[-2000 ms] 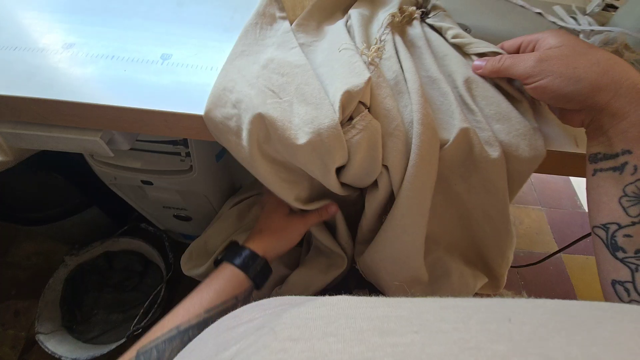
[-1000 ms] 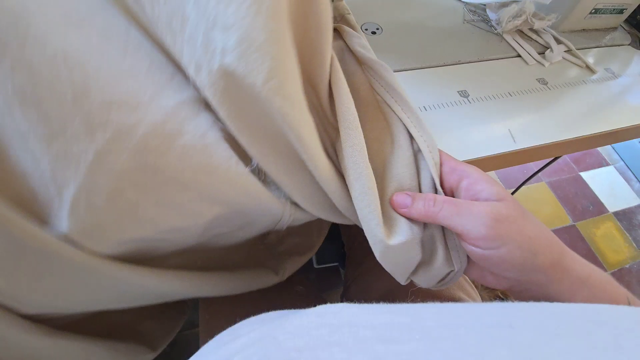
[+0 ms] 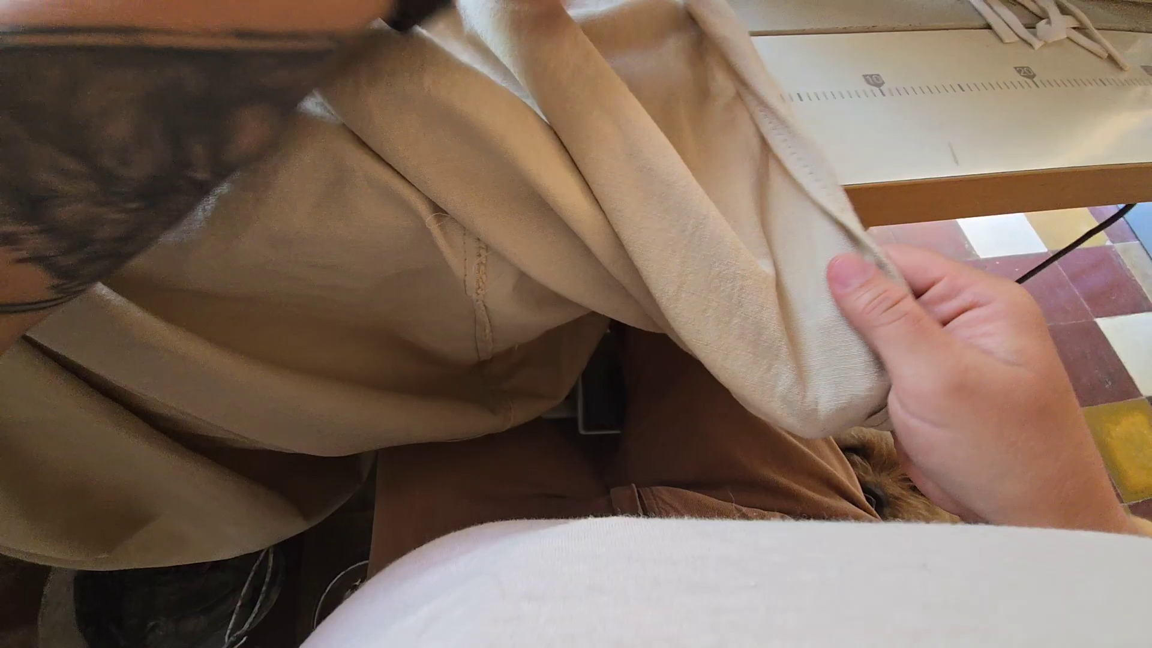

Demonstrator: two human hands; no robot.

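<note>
A large piece of beige fabric [image 3: 576, 207] with stitched seams hangs in folds across the view, over my lap in brown trousers [image 3: 504, 486]. My right hand [image 3: 963, 378] pinches its hemmed edge between thumb and fingers at the right. My left forearm, tattooed and wearing a dark wristband, crosses the upper left. Of my left hand [image 3: 531, 7] only a blurred bit shows at the top edge, by the fabric; its grip is hidden.
A white table top [image 3: 936, 135] with a printed ruler scale and wooden edge lies at the upper right, with pale fabric strips [image 3: 1053, 27] on it. A black cable [image 3: 1075, 243] hangs over the tiled floor [image 3: 1080, 351]. Brown fur [image 3: 886, 468] shows beside my leg. A bin [image 3: 171, 603] stands lower left.
My left arm, out of view one second ago, now reaches across the upper left. My right hand keeps its hold on the fabric edge, which is spread more. The view has shifted right since two seconds ago.
</note>
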